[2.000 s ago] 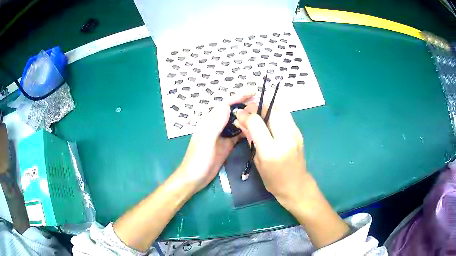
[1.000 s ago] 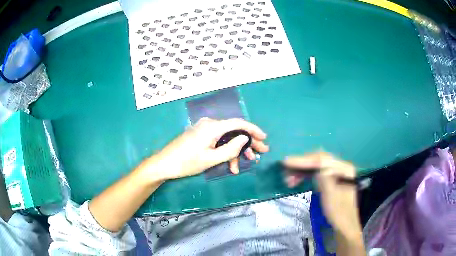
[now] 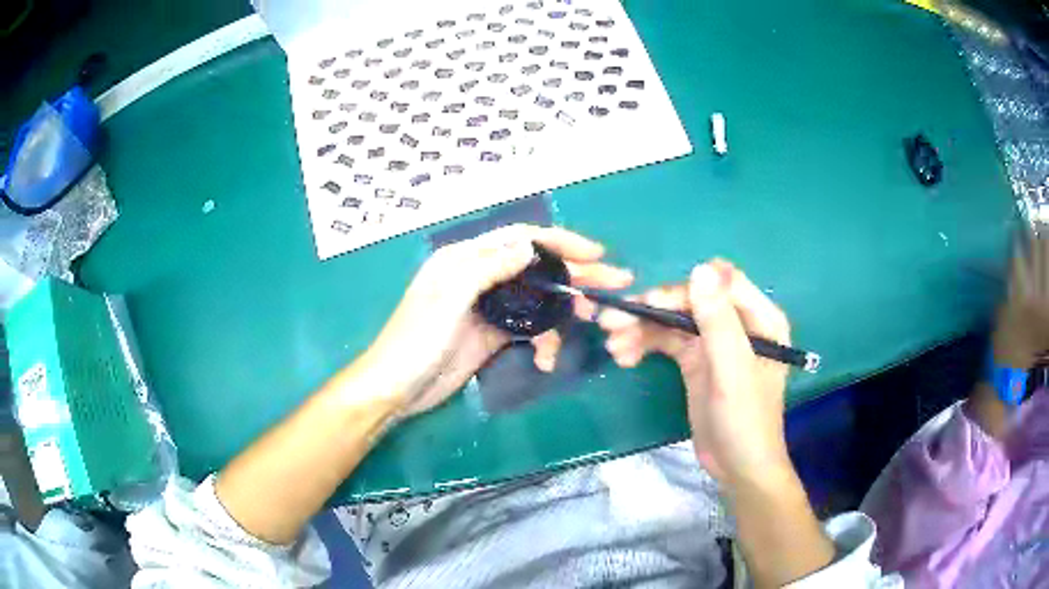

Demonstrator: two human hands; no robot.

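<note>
My left hand (image 3: 460,305) holds a round black housing (image 3: 523,301) between thumb and fingers, ribbed face up. My right hand (image 3: 736,357) holds dark tweezers (image 3: 679,319) like a pen, with their tips at the housing's upper right part. The pale rear end of the tweezers points right. I cannot tell whether a small piece is at the tips. A white backing sheet (image 3: 483,205) with rows of small black adhesive pieces (image 3: 428,161) lies beyond my hands. The black pad (image 3: 518,380) lies under my left hand, partly covered.
A short white stick (image 3: 719,134) lies right of the sheet. Another black part (image 3: 924,160) lies on the bench at the right. A co-worker's blurred hand (image 3: 1027,282) is at the right edge, near clear blister trays (image 3: 1001,86). A green carton (image 3: 86,391) and blue item (image 3: 55,144) are at left.
The white stick left my right hand. The tweezers have moved from the far right to the housing. A black part and a co-worker's hand now show at the right.
</note>
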